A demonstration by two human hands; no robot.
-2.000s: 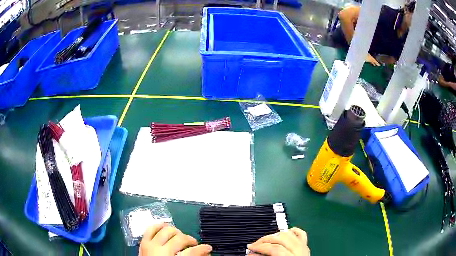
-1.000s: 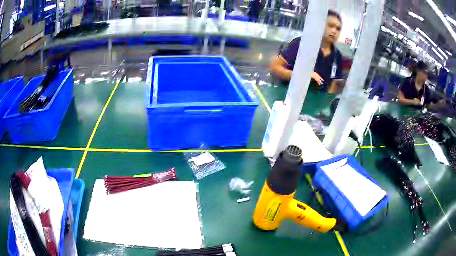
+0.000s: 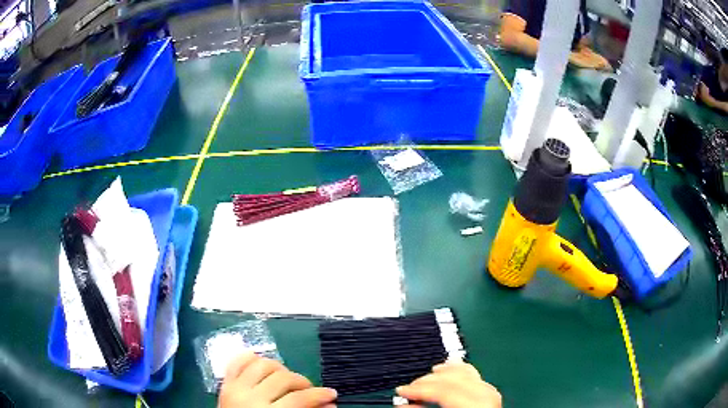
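Observation:
A flat row of black wires [image 3: 381,351] lies in front of me, with white marker sleeves [image 3: 449,335] at its right end. My left hand [image 3: 267,384] and my right hand [image 3: 451,387] are at the bottom edge, partly cut off. Their fingertips hold one black wire [image 3: 365,400] between them, just below the row. A small white piece shows at my right fingertips. A clear zip bag [image 3: 231,351] with white contents lies beside my left hand.
A white sheet [image 3: 299,267] carries dark red wires [image 3: 291,201]. A yellow heat gun [image 3: 527,239] stands right, beside a blue tray [image 3: 635,231]. A blue tray [image 3: 169,263] with wire bundles is left; a large blue tote [image 3: 395,107] is behind. A person's arm shows at the back.
The view tilted up, then came back down, so both hands and the row show again. The row's right end now shows more white sleeves than two seconds ago.

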